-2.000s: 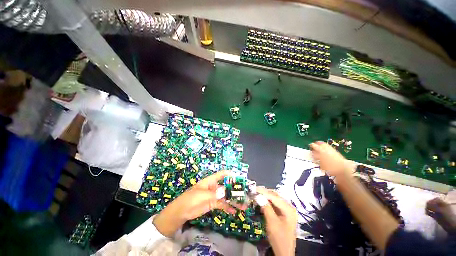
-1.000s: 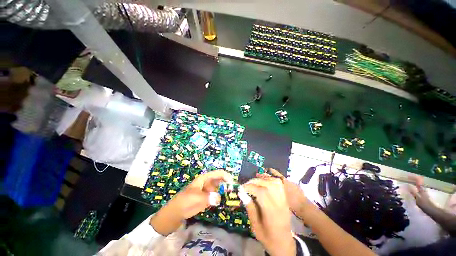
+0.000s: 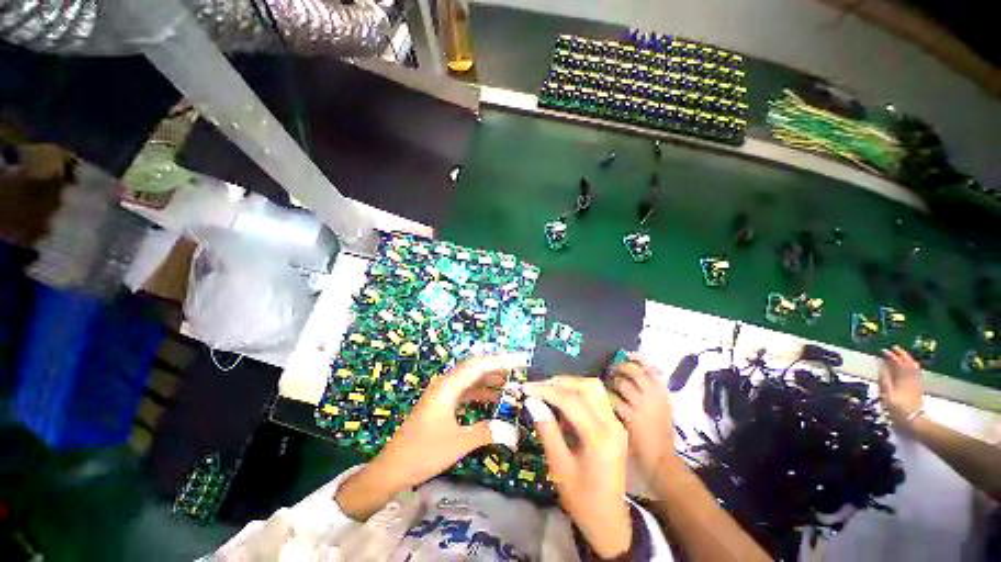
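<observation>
My left hand (image 3: 452, 423) and my right hand (image 3: 576, 439) meet in front of me over the pile of circuit boards (image 3: 384, 351). Between their fingertips they hold a small circuit board (image 3: 508, 402), mostly hidden by the fingers. A small pale part shows at its top. White covers are on some of my fingertips. The boards in the pile are green with yellow blocks. One loose board (image 3: 564, 338) lies on the black mat (image 3: 593, 302) to the right of the pile.
Another person's hand (image 3: 642, 401) is at the mat beside mine, and another hand (image 3: 902, 384) is at the right. Black leads (image 3: 807, 450) lie heaped on a white sheet (image 3: 692, 329). Boards with leads lie on the green conveyor belt (image 3: 505, 165). A clear plastic bag (image 3: 247, 302) is left.
The other person's arm has come from the leads to the mat beside my right hand. A loose board now lies on the mat. The belt's boards appear shifted right. My hands still hold a board.
</observation>
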